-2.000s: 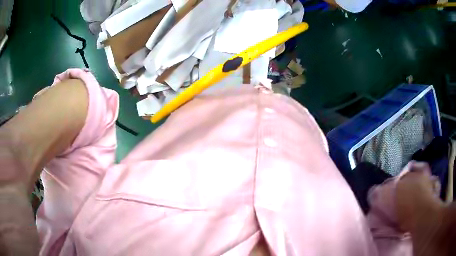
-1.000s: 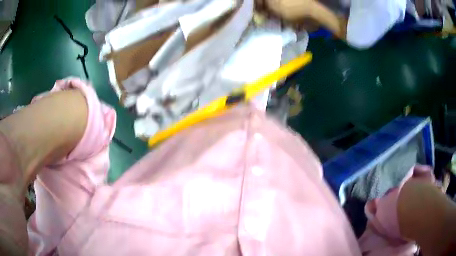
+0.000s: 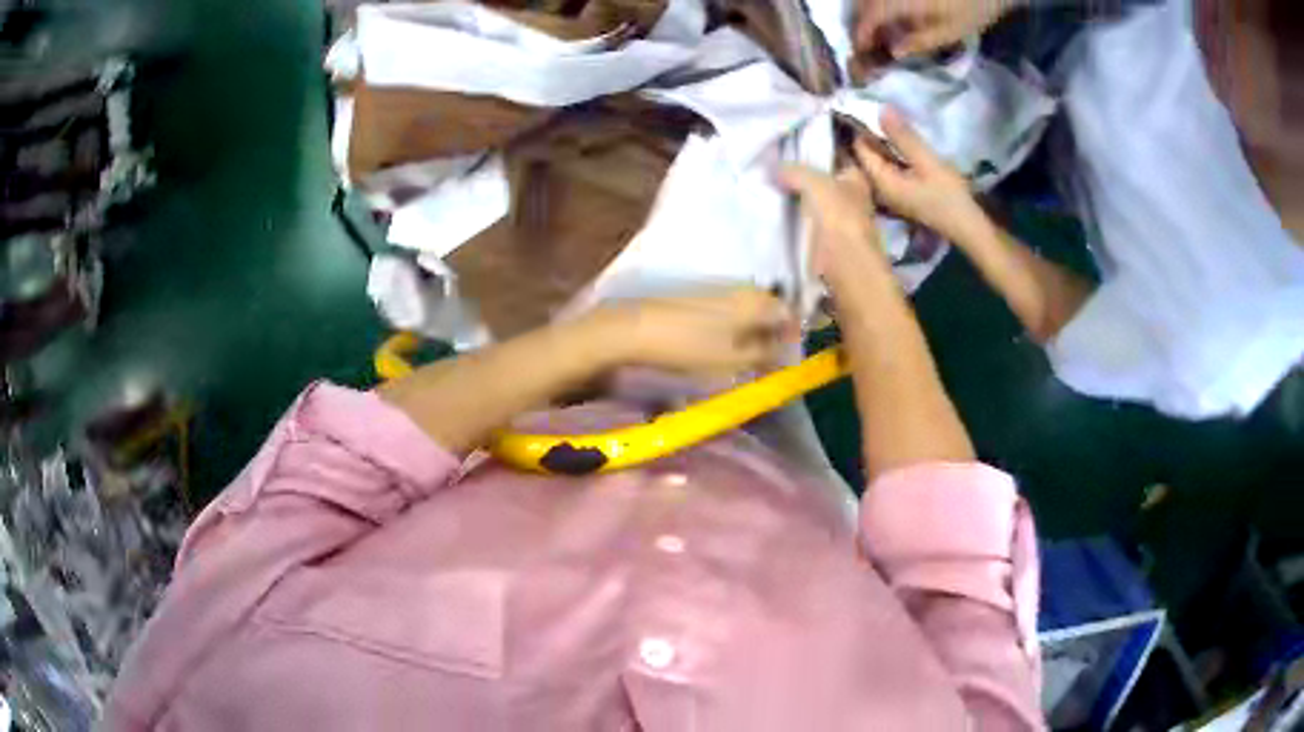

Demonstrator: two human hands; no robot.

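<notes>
The bundle of cut pieces [image 3: 572, 200], brown and white layers, lies behind the yellow rail [image 3: 672, 435] and is gathered in the upper middle of the view. My right hand [image 3: 834, 205] is at the gathered part, its fingers closed on the white cloth there. My left hand [image 3: 737, 336] is blurred, with curled fingers, against the lower edge of the white pieces. Its fingertips and any hold are not clear.
Another person's two hands [image 3: 922, 179] work at the gather from the right, beside a white top [image 3: 1173, 215]. A blue-rimmed crate [image 3: 1101, 658] is at lower right. Blurred grey-white cloth [image 3: 72, 572] is at lower left. Green floor [image 3: 243, 215] shows between.
My hands, out of sight before, have come forward onto the bundle, the right one gripping it. The other person's hands have reached the gather. The rail shows lower, and the crate has shifted lower.
</notes>
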